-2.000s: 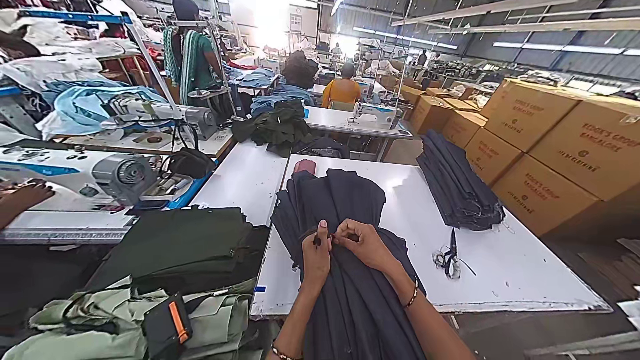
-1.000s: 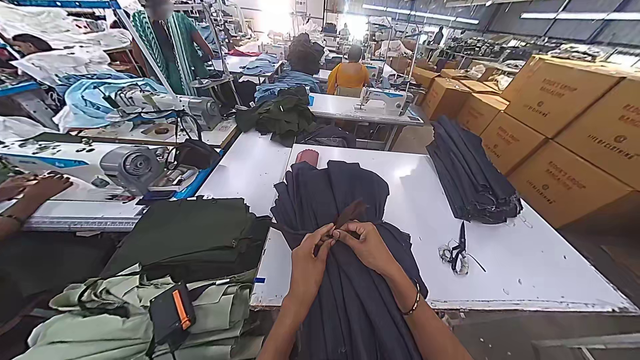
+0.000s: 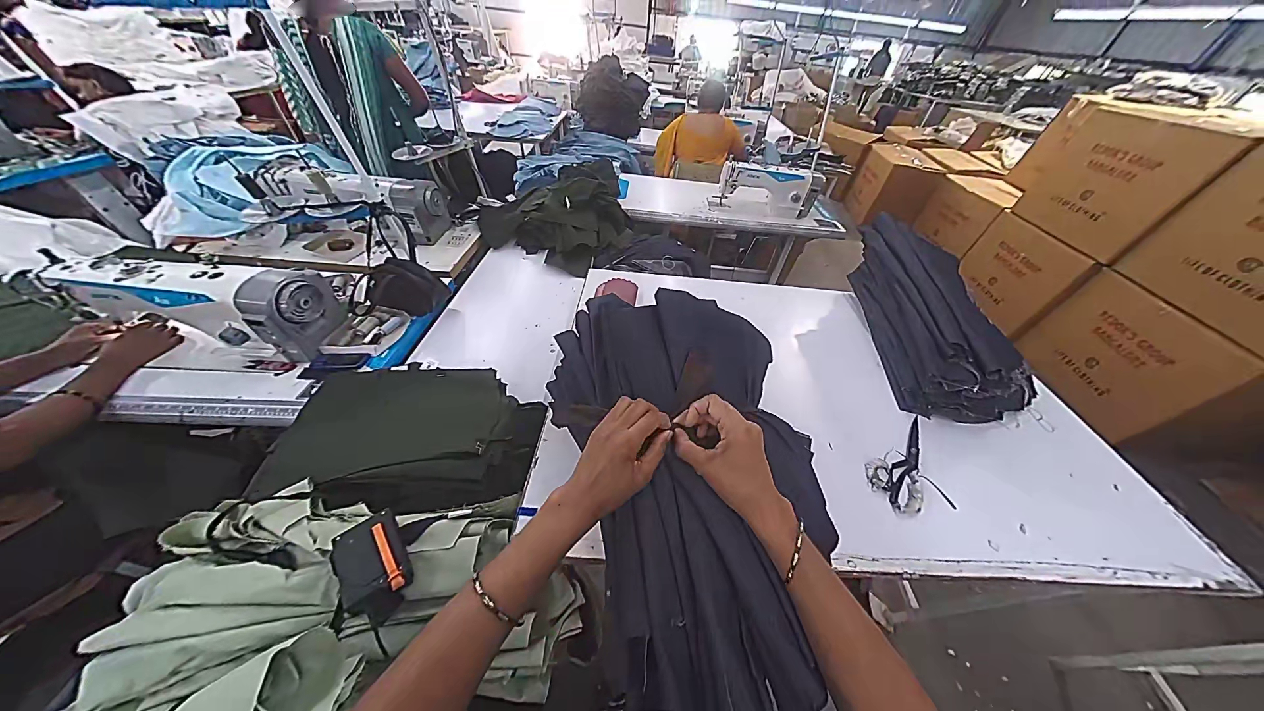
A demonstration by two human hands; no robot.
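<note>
A bundle of dark navy fabric pieces [image 3: 691, 553] lies over the white table [image 3: 987, 504], gathered at its middle by a dark brown cloth strip [image 3: 696, 375]. My left hand [image 3: 627, 449] pinches the strip on the left, and my right hand [image 3: 721, 449] pinches it on the right, their fingertips almost touching over the bundle. Part of the strip is hidden under my fingers. A second navy stack [image 3: 933, 326] lies at the table's right. Black-bladed scissors with wrapped handles [image 3: 907, 474] lie in front of it. Behind the bundle sits a reddish roll [image 3: 617, 290].
Dark green fabric [image 3: 395, 434] and pale green pieces [image 3: 217, 612] are stacked at left, with a black and orange device [image 3: 373, 565] on top. A co-worker's hands [image 3: 123, 346] are at a sewing machine [image 3: 197, 296]. Cardboard boxes [image 3: 1136, 336] stand at right.
My hands stay over the bundle's middle, pinching the strip. A loose brown end stands up above them, plain since the frame from one second ago. The co-worker's hands show further into view at left.
</note>
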